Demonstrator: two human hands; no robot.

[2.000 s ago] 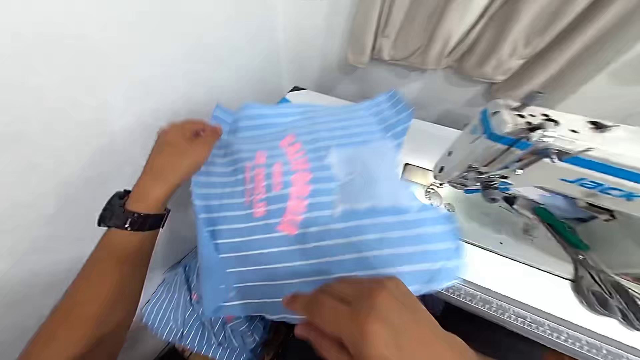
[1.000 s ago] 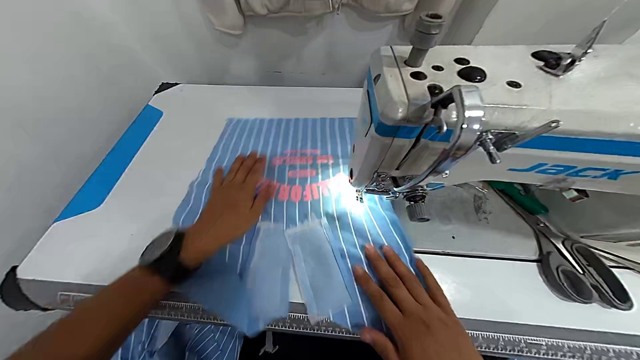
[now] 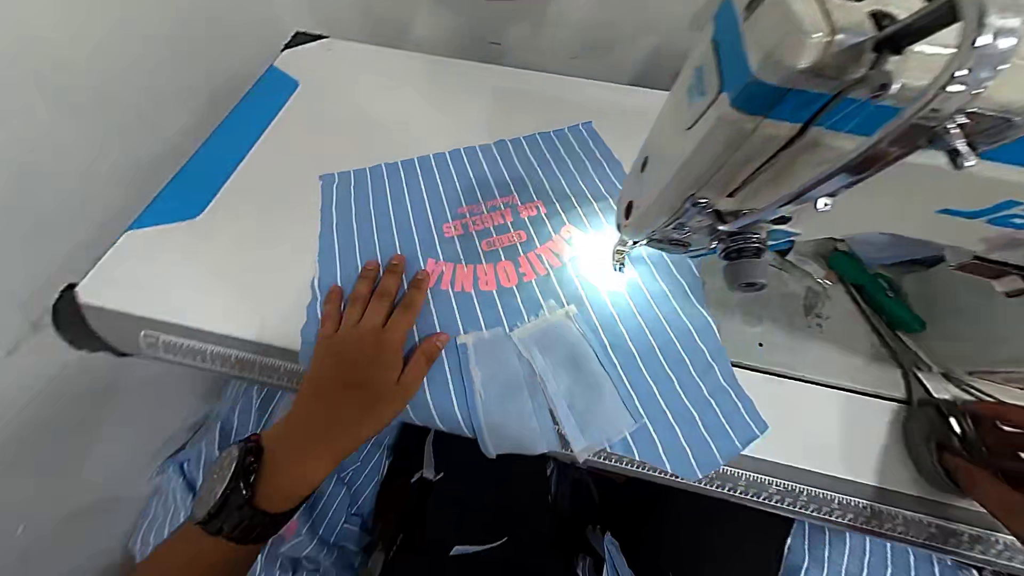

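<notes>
A blue fabric panel with white stripes and pink print [image 3: 680,360] lies flat on the sewing table, partly under the lit presser foot [image 3: 621,254]. My left hand [image 3: 368,352] rests palm down on its left part, fingers spread. Two pale blue fabric strips [image 3: 576,384] lie side by side at the panel's front edge. At the right edge of the view, my right hand [image 3: 996,460] is at the handles of large metal scissors [image 3: 928,432], its fingers around a handle; part of this hand is out of view.
The white sewing machine head [image 3: 680,152] stands over the panel's right side. A green-handled tool [image 3: 876,292] lies by the scissors' blades. A metal ruler [image 3: 840,500] runs along the table's front edge. More striped fabric [image 3: 344,512] hangs below at left.
The panel, held up two seconds ago, now lies on the table. My right hand has moved from the panel's front right to the scissors on the right. My left hand stays on the panel.
</notes>
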